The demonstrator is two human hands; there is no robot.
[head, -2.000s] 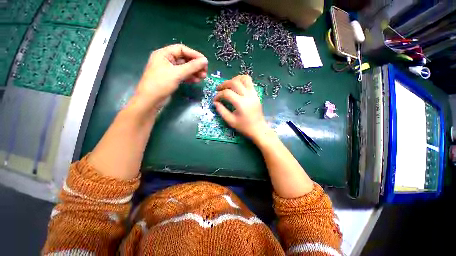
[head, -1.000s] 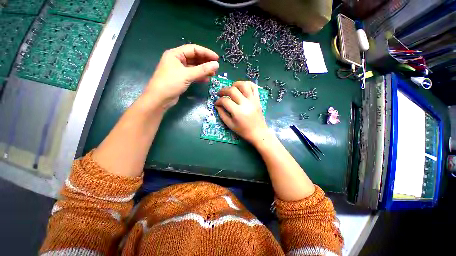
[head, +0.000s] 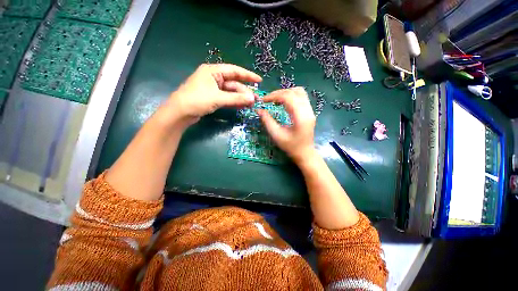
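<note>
A green circuit board (head: 248, 143) with many small silver and white parts lies on the dark green bench in front of me. My left hand (head: 214, 92) is above its upper left, thumb and fingers drawn together. My right hand (head: 292, 122) is over its upper right part and hides some of it, thumb and index finger bent towards the left fingertips. The fingertips of both hands almost meet over the board's top edge. A tiny dark spot shows between them, too small to tell if either hand holds a component.
A wide component heap (head: 306, 40) lies at the back beside a white paper slip (head: 358, 64). Small component groups (head: 346, 105), tweezers (head: 349, 161) and a pink lump (head: 379, 131) lie right. Boards (head: 68, 59) fill the left tray. A blue-framed holder (head: 445, 170) stands right.
My right hand has lifted and turned from the board, its thumb and index finger now towards my left fingertips. My left hand has moved slightly down and right. A small component cluster behind it is uncovered.
</note>
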